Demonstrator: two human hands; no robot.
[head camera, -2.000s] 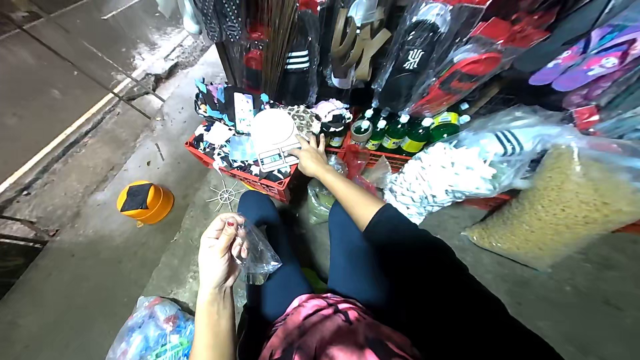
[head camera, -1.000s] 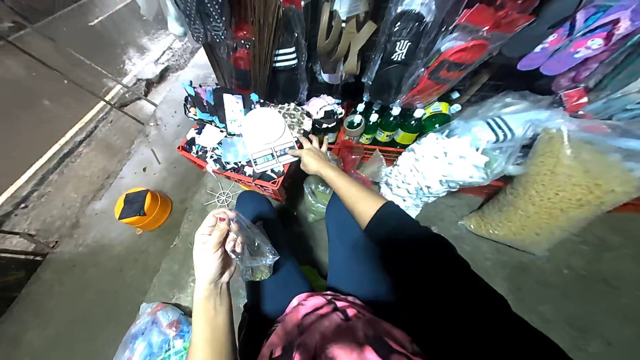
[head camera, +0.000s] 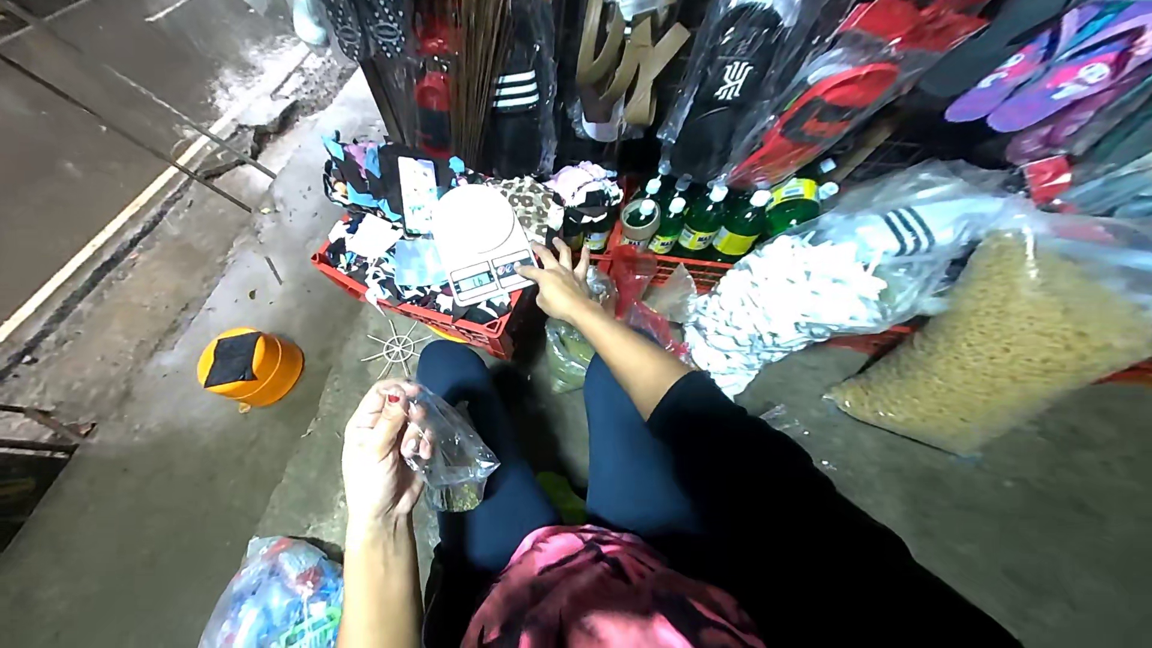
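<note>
My left hand (head camera: 387, 441) holds the top of a small clear plastic bag (head camera: 454, 450) above my left thigh; a little greenish stuff lies in its bottom. My right hand (head camera: 558, 281) reaches forward, its fingers at the button panel of a white digital kitchen scale (head camera: 477, 225). The scale rests tilted on folded patterned cloth (head camera: 360, 193) in a red plastic crate (head camera: 432, 319). A smartphone (head camera: 418, 193) with a lit screen stands on the cloth left of the scale. Below my right wrist is a plastic bag with greenish contents (head camera: 569, 346).
Green bottles (head camera: 702, 220) stand in a red crate at the right, beside a bag of white pieces (head camera: 783, 297) and a large bag of yellowish pellets (head camera: 1008, 333). Packed slippers (head camera: 517, 99) hang behind. An orange tub (head camera: 261, 367) and a bag of colourful plastic (head camera: 279, 594) are at the left.
The small clear bag in my left hand hangs more spread out than two seconds ago. My right hand stays at the scale's front edge.
</note>
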